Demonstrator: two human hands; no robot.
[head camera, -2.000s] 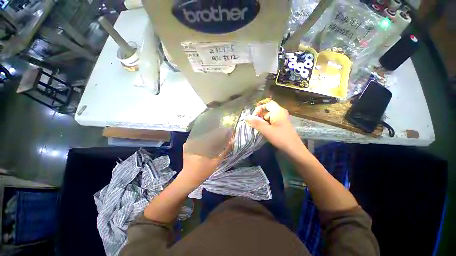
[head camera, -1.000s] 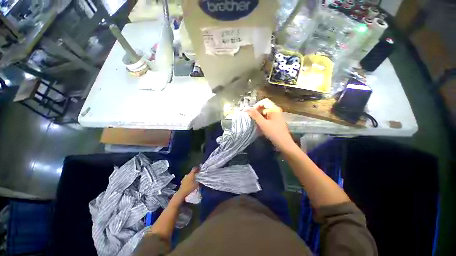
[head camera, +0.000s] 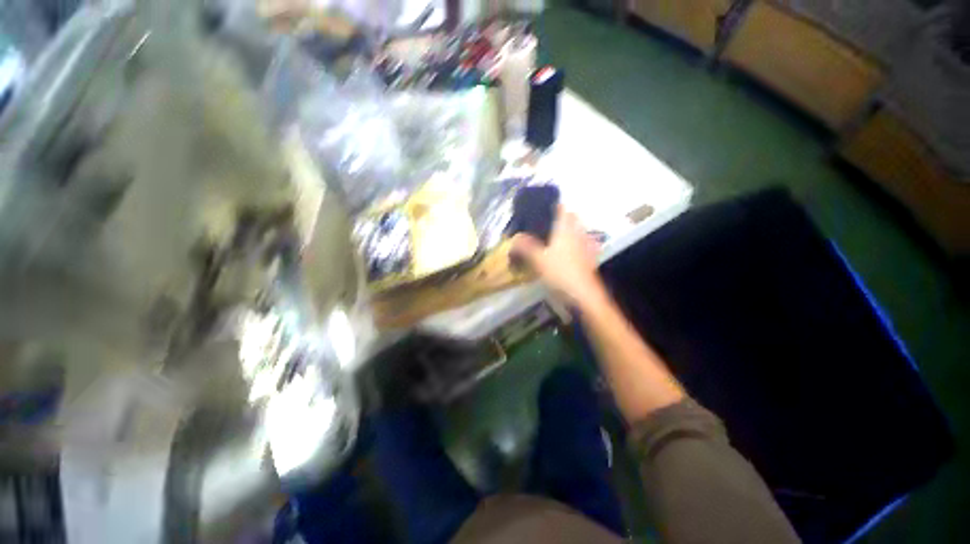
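The black mobile phone is on the right part of the white bench, beside the yellow parts tray. My right hand is at the phone's near edge with fingers and thumb around its lower end; the hand is blurred. The phone seems to be in its grip. My left hand is not in view. The striped garment does not show clearly. The picture is heavily blurred on the left, where the beige machine fills the view.
A wooden board lies under the tray. Clear plastic bags and thread cones are behind it. A black upright object stands near the bench's back edge. A large dark bin is at the right, and more bins stand beyond the green floor.
The view has swung to the right. My right hand has left the striped cloth at the machine and moved to the phone. My left hand and the striped cloth have gone out of clear view.
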